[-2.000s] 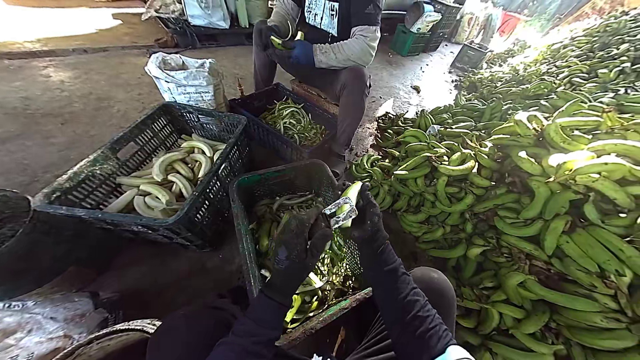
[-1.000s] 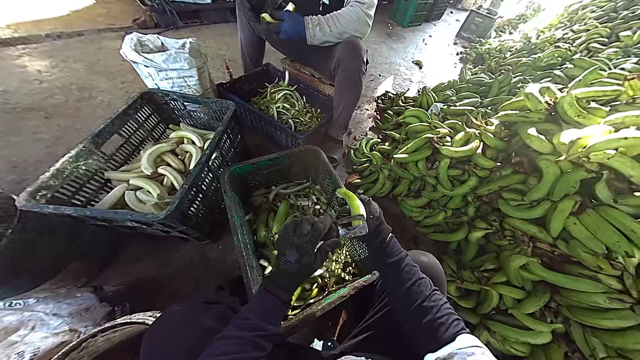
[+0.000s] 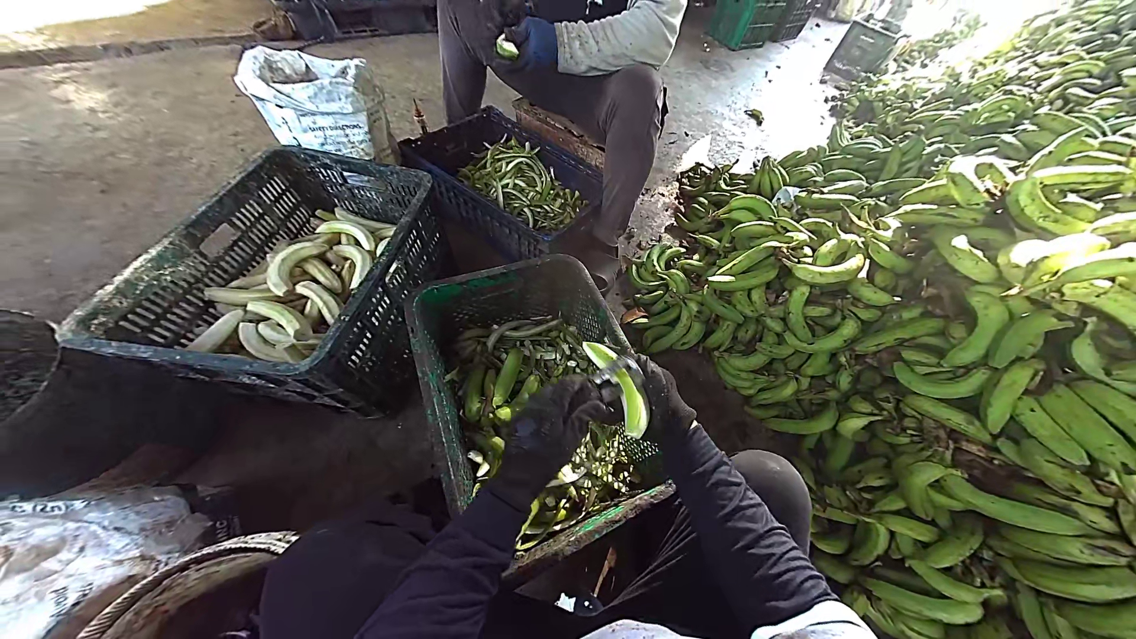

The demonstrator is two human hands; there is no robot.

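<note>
A partly peeled green plantain [image 3: 632, 401] stands tilted between my gloved hands, pale flesh showing on its upper part and along one edge. My right hand [image 3: 664, 399] is closed around its right side. Close to its left side is my left hand [image 3: 555, 426], with curled fingers; whether it grips anything is hidden. A small metal blade [image 3: 612, 371] crosses the plantain between the hands, its handle out of sight. Below them, a green plastic crate [image 3: 433, 390] contains peel strips [image 3: 603, 470] and several green plantains [image 3: 508, 377].
Peeled plantains [image 3: 297, 266] lie in a dark crate [image 3: 257, 364] at left. Beyond is a blue crate [image 3: 479, 191] of peels, beside a seated person [image 3: 612, 98] with gloved hands. A white sack [image 3: 311, 102] stands behind. Green plantains [image 3: 887, 337] are heaped at right.
More pale flesh shows on the upper part of the plantain than one second ago. Both my hands remain together over the green crate. The view has shifted slightly.
</note>
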